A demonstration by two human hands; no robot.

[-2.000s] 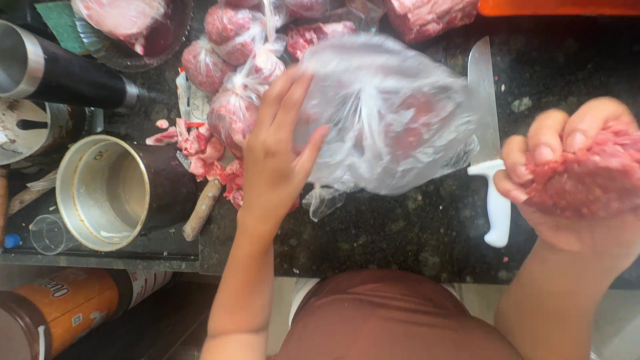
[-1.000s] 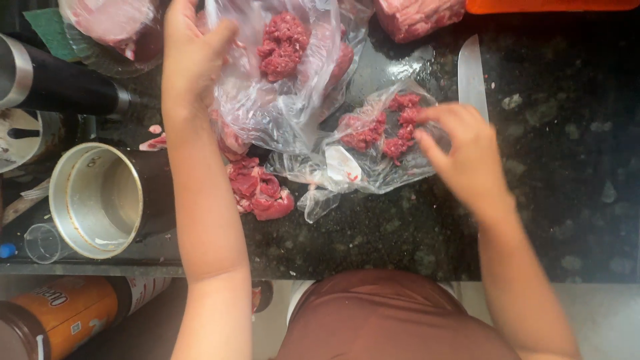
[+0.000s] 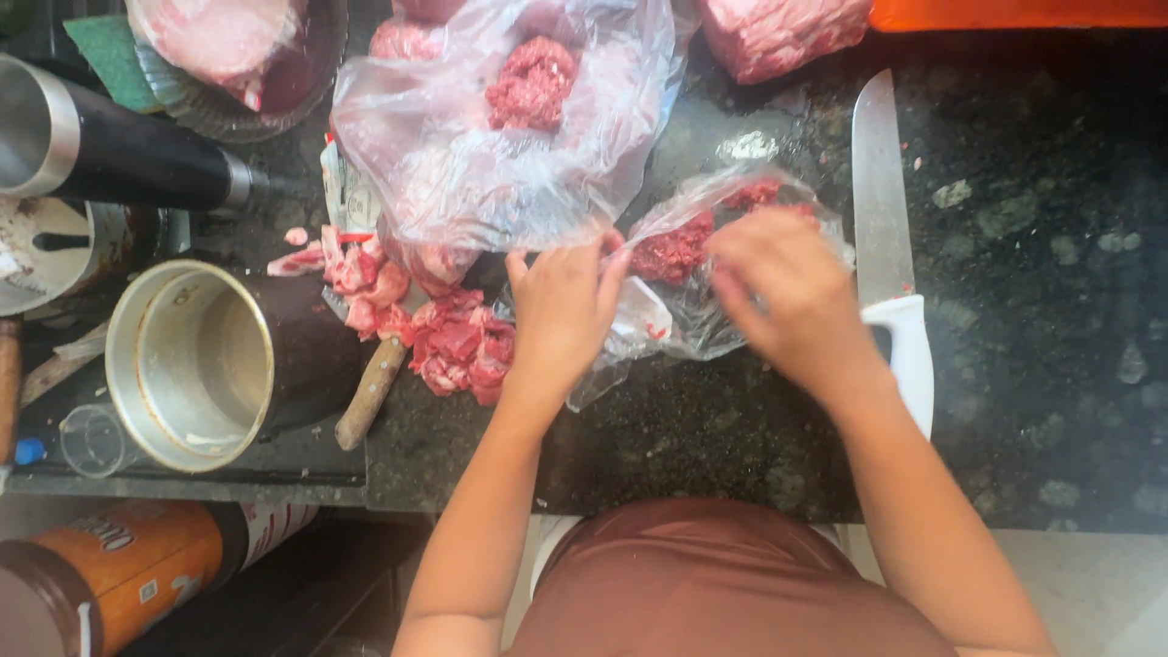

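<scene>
Ground meat (image 3: 534, 84) lies in or on a large clear plastic bag (image 3: 438, 182) at the upper middle. My left hand (image 3: 566, 297) is at the lower edge of that bag, its fingertips pinching plastic between the two bags. To its right, a smaller clear plastic bag (image 3: 703, 342) lies on the counter with more ground meat (image 3: 673, 248) in it. My right hand (image 3: 776, 287), blurred, is over this smaller bag with curled fingers; whether it grips anything is unclear. Raw meat pieces (image 3: 461, 351) lie just left of my left hand.
A knife with a white handle (image 3: 905, 356) lies right of my right hand. At left are a metal pot (image 3: 192, 365), a wooden handle (image 3: 371, 392), a black cylinder (image 3: 146, 146) and a glass dish with meat (image 3: 246, 119). A large meat piece (image 3: 785, 36) sits at the top.
My left hand has come down from the top of the large bag to its lower edge. The ground meat my right hand held two seconds ago is no longer in it.
</scene>
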